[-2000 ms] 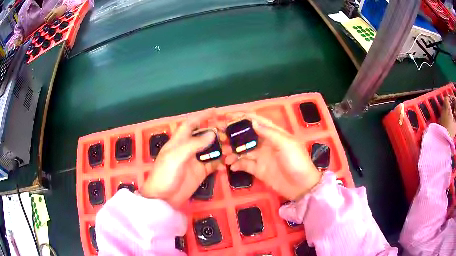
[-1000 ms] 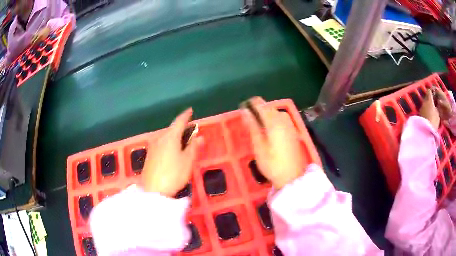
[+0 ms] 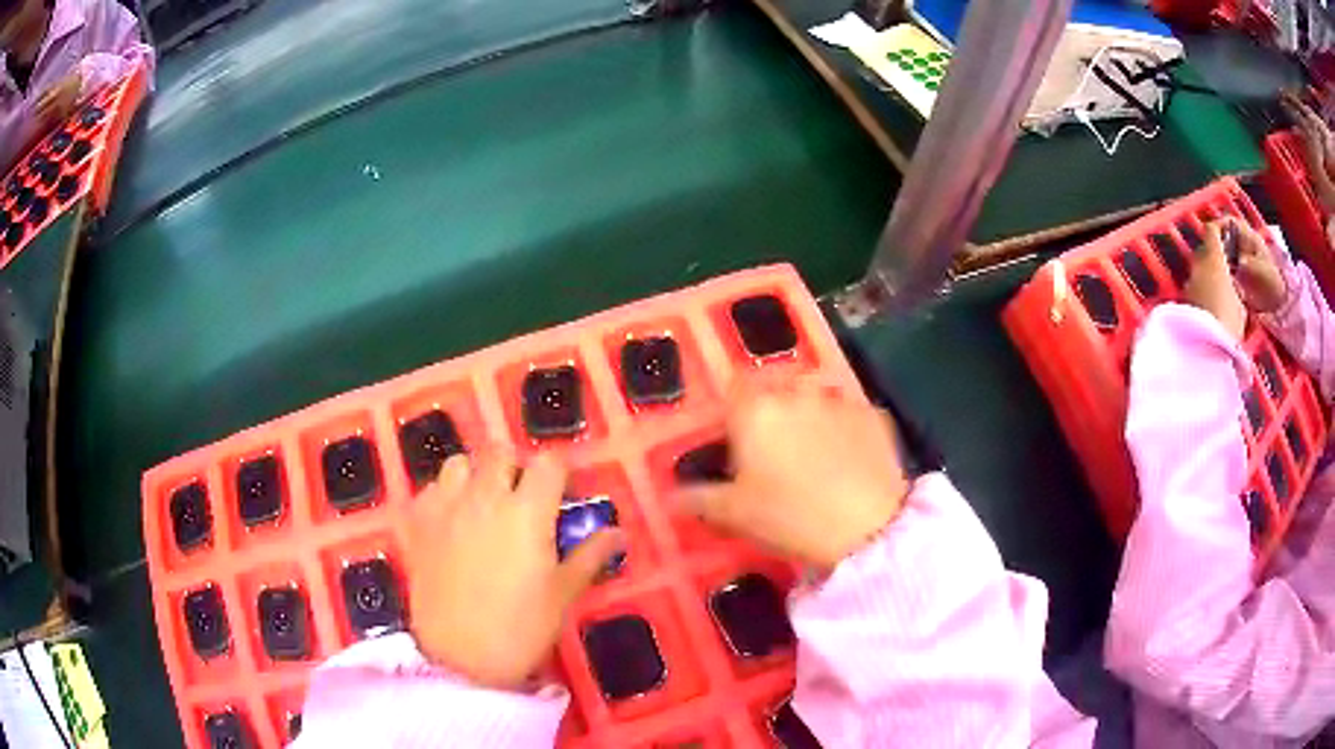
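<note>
The orange-red foam tray [image 3: 513, 471] lies below my hands, with watches in many square pockets. My left hand [image 3: 491, 563] has its thumb over the edge of a smartwatch with a lit blue-violet screen [image 3: 586, 524], in the second row. My right hand [image 3: 805, 471] is slightly blurred, with thumb and fingers around a dark smartwatch [image 3: 703, 464] in the neighbouring pocket. Top-row watches, such as this one [image 3: 554, 400], show black backs with a small round mark. The top right watch [image 3: 764, 326] shows a plain dark surface. My hands hide some pockets.
A metal post [image 3: 966, 161] stands behind the tray's right corner. At right, another person's hands and pink sleeve [image 3: 1208, 483] are over a second foam tray [image 3: 1076, 424]. Another tray [image 3: 95, 168] and person are at far left. A white-blue box [image 3: 1098, 73] sits at the back right.
The two top-row pockets that were empty now hold watches, backs up. Both my hands have moved down to the second row, and a lit screen now shows at my left thumb. The view has shifted.
</note>
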